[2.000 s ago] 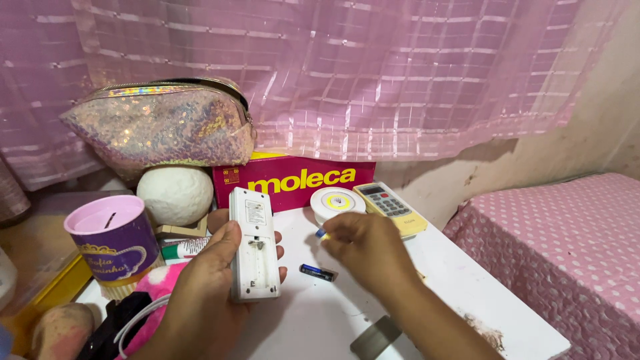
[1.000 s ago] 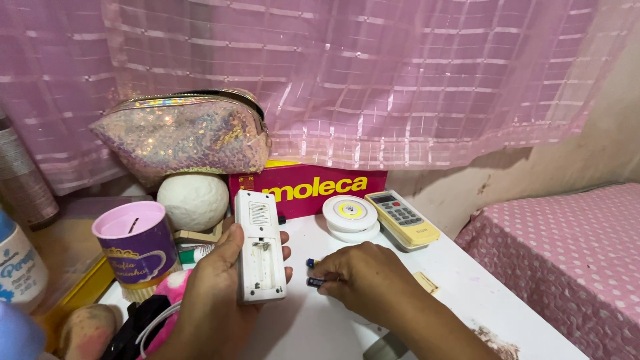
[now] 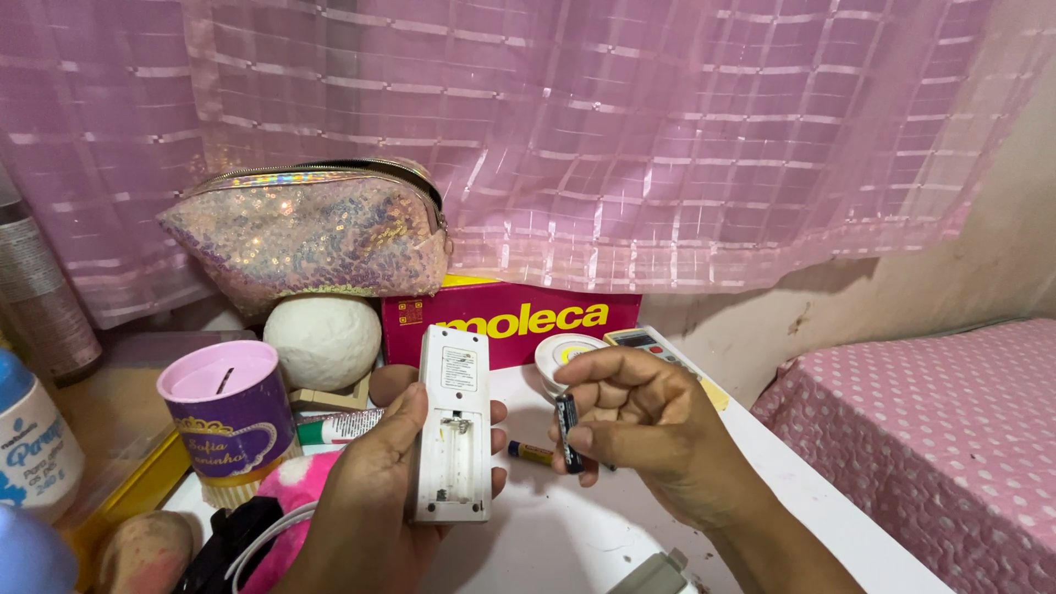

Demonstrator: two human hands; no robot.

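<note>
My left hand (image 3: 371,487) holds a white remote control (image 3: 453,425) upright, its back facing me and its battery compartment uncovered, with no battery seen inside. To the right of it, my right hand (image 3: 643,437) pinches a black cylindrical battery (image 3: 567,433) between thumb and fingers. A blue and yellow battery (image 3: 530,452) lies on the white table between the two hands, partly hidden by the right fingers. A dark tip beside my right hand's fingers is too hidden to name. A grey plastic piece (image 3: 652,575) lies at the lower edge.
Behind stand a magenta box (image 3: 528,318), a round white container (image 3: 554,356) and a second remote control (image 3: 652,346). On the left are a sequined pouch (image 3: 322,235), a white ball (image 3: 322,342), a purple coin tin (image 3: 231,421), bottles and a black item. A pink-covered bed (image 3: 916,429) is at right.
My right hand has lifted the black battery from the table area and now holds it up near the remote control. The view has shifted a little left.
</note>
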